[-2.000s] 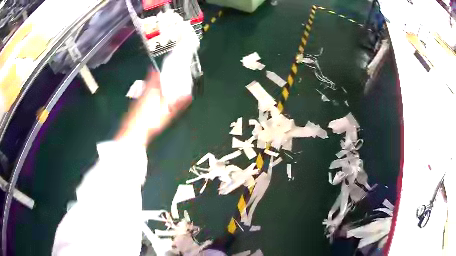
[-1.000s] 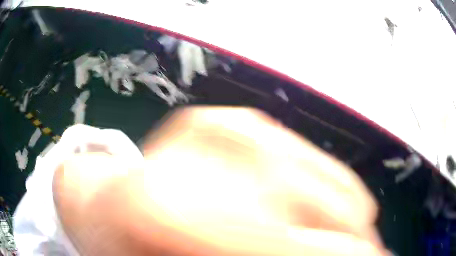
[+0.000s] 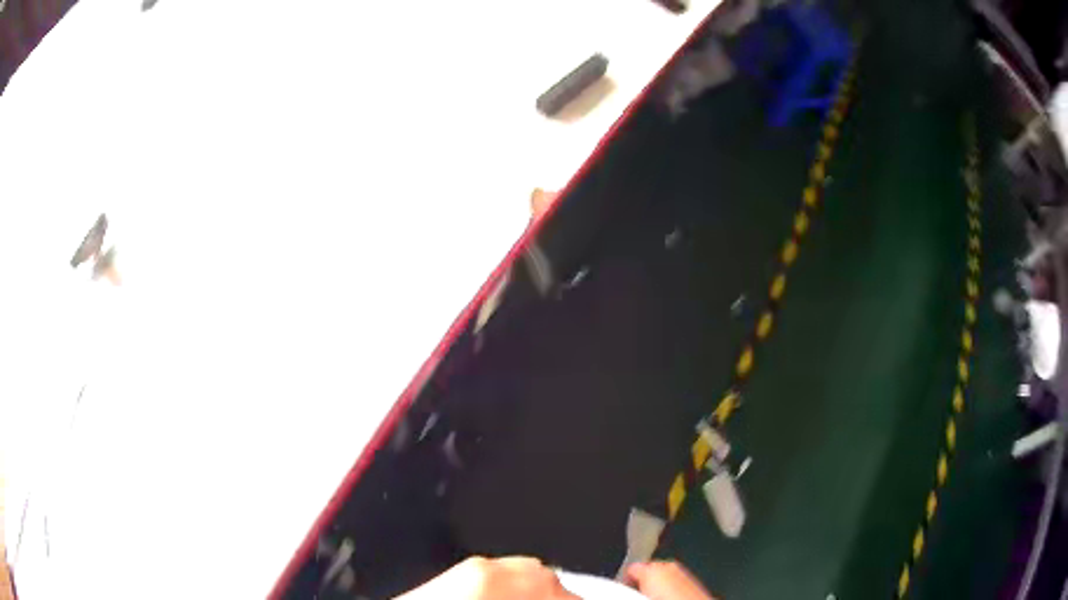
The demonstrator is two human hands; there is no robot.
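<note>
A white piece, apparently cloth (image 3: 597,586), shows at the bottom edge of the view, mostly cut off. My left hand (image 3: 498,578) is on its left side and my right hand (image 3: 668,581) is at its right end. Both hands are bare and cut off by the bottom edge, with only some fingers and knuckles showing. They appear to hold the white piece between them, low in front of me. Its full shape is hidden.
The long white table (image 3: 293,211) with a red edge fills the left. A black bar (image 3: 572,84) and another dark piece (image 3: 89,240) lie on it. Scraps (image 3: 724,504) and yellow-black tape (image 3: 764,322) are on the green floor. A blue object (image 3: 802,59) stands at the top right.
The view has swung from the scrap-covered floor along the table. The large blurred hand has dropped to the bottom edge, where two hands now show with the white piece between them.
</note>
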